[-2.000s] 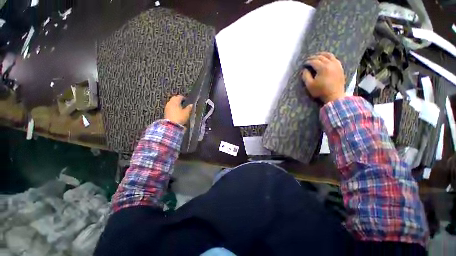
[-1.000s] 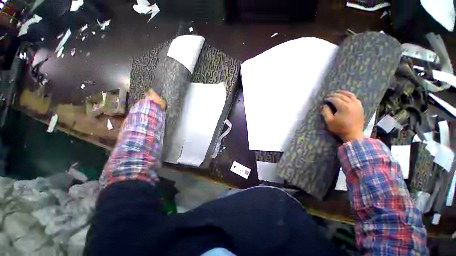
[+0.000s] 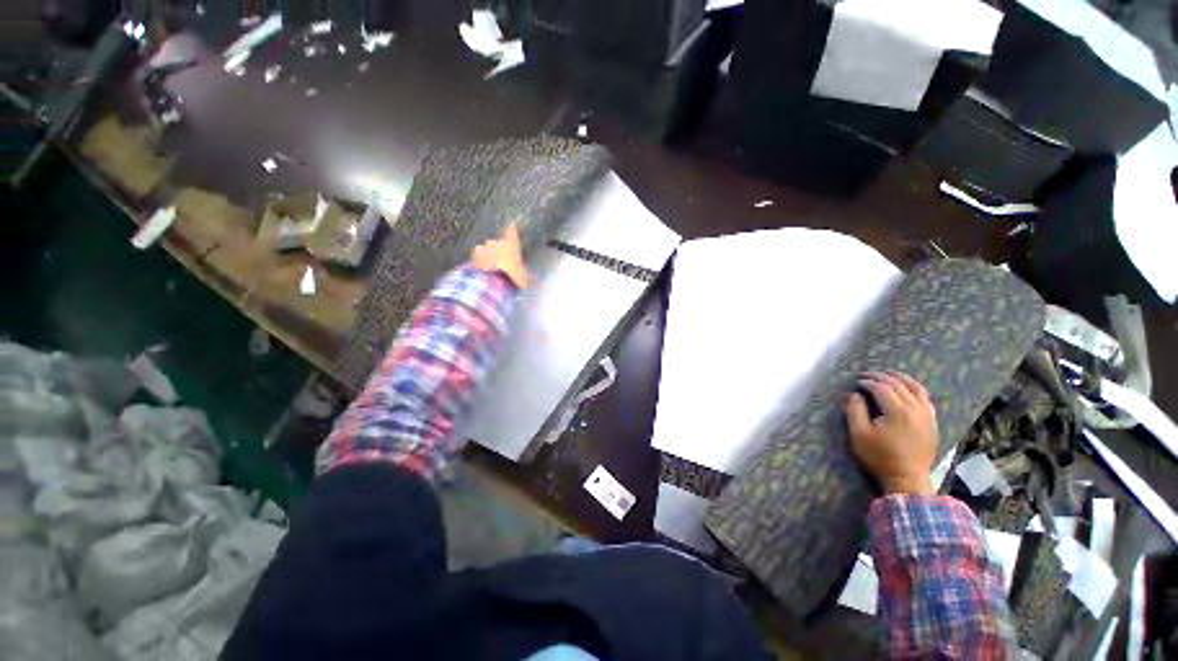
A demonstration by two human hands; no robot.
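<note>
Two stacks of patterned garment pieces lie side by side on the dark table. My left hand (image 3: 504,254) is on the folded-over cloth of the left stack (image 3: 446,213), where white paper (image 3: 549,329) shows to its right; its fingers are partly hidden, so its grip is unclear. My right hand (image 3: 895,426) lies on the thick folded-over part of the right stack (image 3: 962,323), thumb and fingers bent on its top. A white paper pattern piece (image 3: 762,323) is bare to the left of that fold. A printed paper slip (image 3: 609,492) lies between the stacks near the table edge.
Dark blocks with white paper tops (image 3: 891,58) stand at the far side. Tangled fabric strips (image 3: 1033,400) and paper scraps lie at the right. A small box-like scrap (image 3: 339,233) lies by the left table edge. Pale lumpy sacks (image 3: 168,542) are on the floor at left.
My left hand has moved from the left stack's right edge onto its top, and part of the stack is now folded over, baring white paper. The right hand stays on its fold. The view has shifted and turned.
</note>
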